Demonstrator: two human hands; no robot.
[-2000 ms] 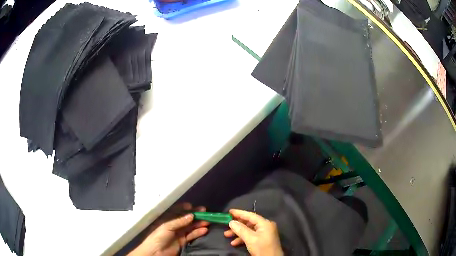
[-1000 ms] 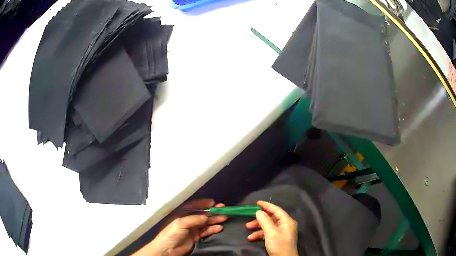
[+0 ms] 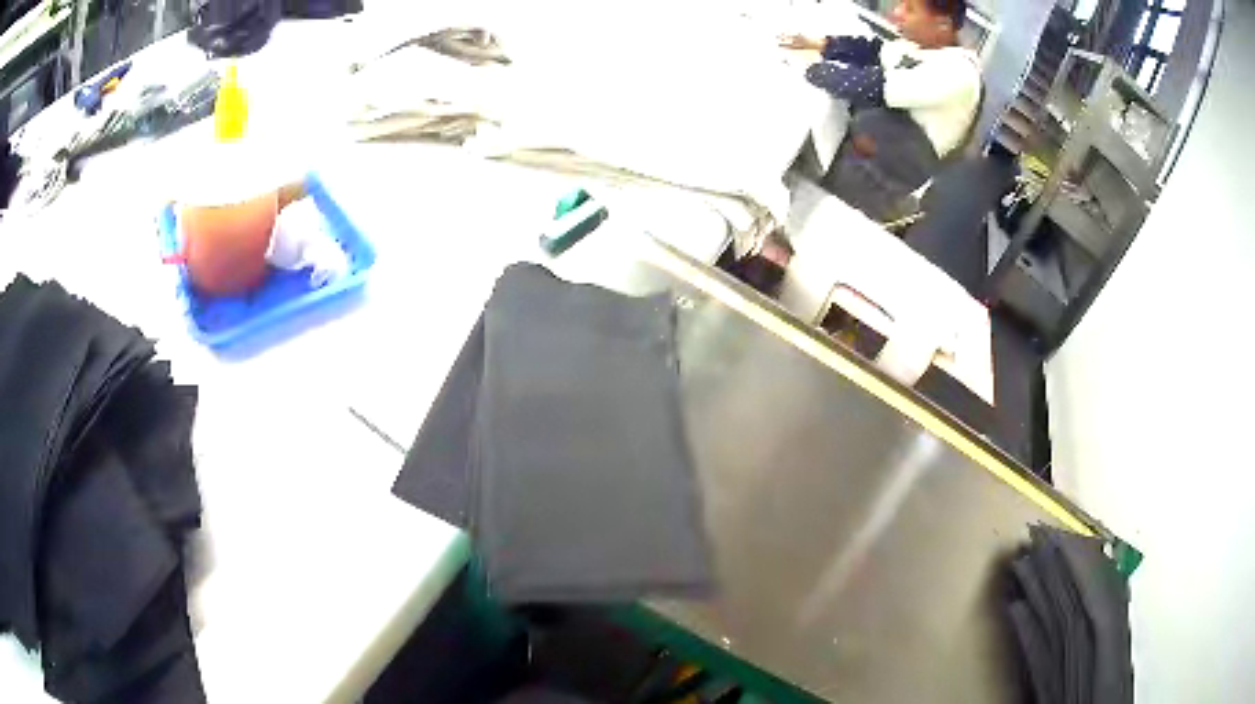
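Neither of my hands is in the picture. A stack of dark grey fabric pieces [image 3: 592, 440] lies in front of me, partly on the white table [image 3: 289, 550] and partly on the steel cutter bed [image 3: 853, 550]. A fanned pile of dark fabric pieces [image 3: 97, 481] lies at the left edge. Another dark stack [image 3: 1074, 619] lies at the bed's lower right. The green-handled tool is not in view.
A blue tray [image 3: 275, 323] holds a reddish-brown cup [image 3: 229, 245] and white tissue. A green block [image 3: 571, 226] stands beyond the fabric. A yellow strip [image 3: 881, 392] edges the bed. A person [image 3: 929, 83] sits beyond, near a grey rack [image 3: 1074, 206].
The view has swung up and to the right. My hands and the green tool have left the picture. The tray with its cup, the person and the right-hand fabric stack have come into view.
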